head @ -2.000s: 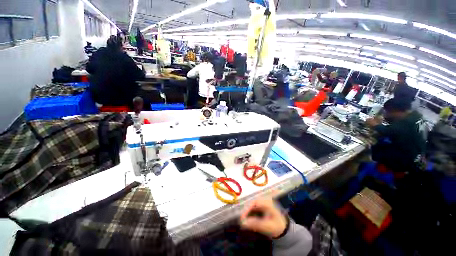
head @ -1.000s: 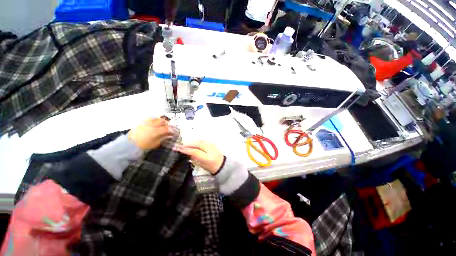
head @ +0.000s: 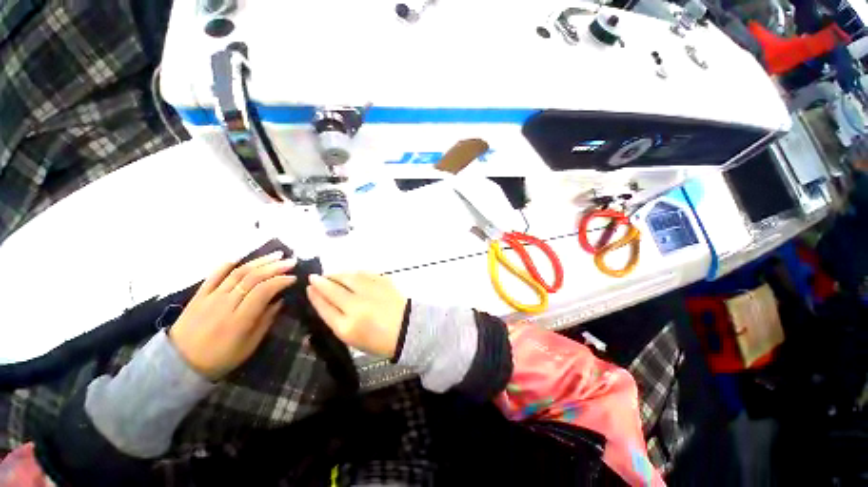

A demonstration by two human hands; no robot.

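A plaid garment panel (head: 276, 366) with black binding (head: 333, 357) along its edge lies at the table's front, partly over the lap. My left hand (head: 233, 314) presses on the panel with its fingertips at the black edge. My right hand (head: 360, 309) pinches the black binding just right of my left fingertips. Both hands are in front of the needle area of the white sewing machine (head: 457, 71). The presser foot and needle are not clearly visible behind the metal parts.
Scissors with red and yellow handles (head: 519, 271) lie right of my right hand; a second pair (head: 611, 243) lies farther right. A brown tab (head: 463, 155) is on the machine. Plaid garments (head: 76, 105) are heaped at left. A blue strap (head: 702, 233) crosses the table.
The view has moved closer to the machine and tilted down. My hands have drawn back from the needle area toward the front, and the black edge now shows between my fingertips.
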